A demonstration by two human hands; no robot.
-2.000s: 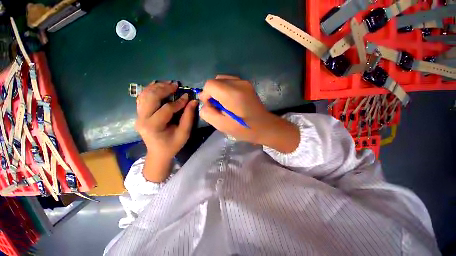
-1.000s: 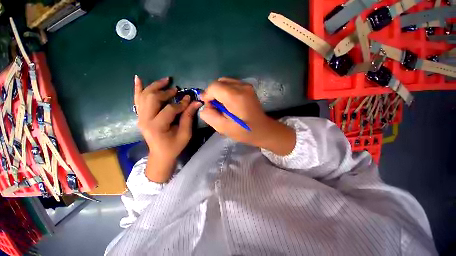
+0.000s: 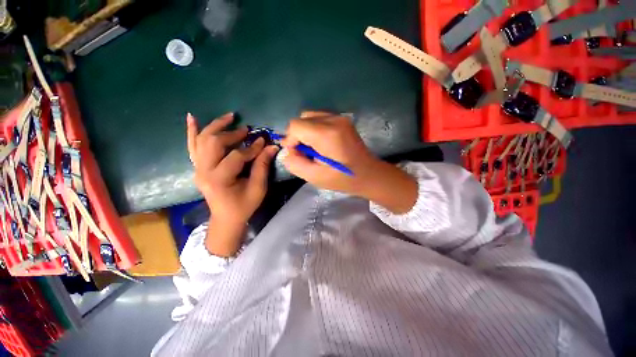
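Observation:
My left hand [image 3: 226,167] pinches a small dark watch case [image 3: 259,134] between thumb and fingers above the near part of the green mat. The other fingers are spread, and the strap is mostly hidden by the hand. My right hand [image 3: 324,150] is shut on a slim blue pen-like applicator [image 3: 324,160]. Its tip end reaches the right side of the watch case; whether it touches cannot be told. A small round white dip cup [image 3: 179,52] stands on the mat, up and left of the hands.
Red trays of strapped watches flank the green mat [image 3: 300,63], left [image 3: 104,202] and right [image 3: 446,124]. One beige strap [image 3: 404,49] juts over the mat from the right tray. More crates of watches lie below right. A faint greyish patch [image 3: 220,15] shows beyond the cup.
The left fingers, curled over the strap two seconds ago, are now spread. The blue applicator lies at a slightly flatter angle. The whole view has shifted a little.

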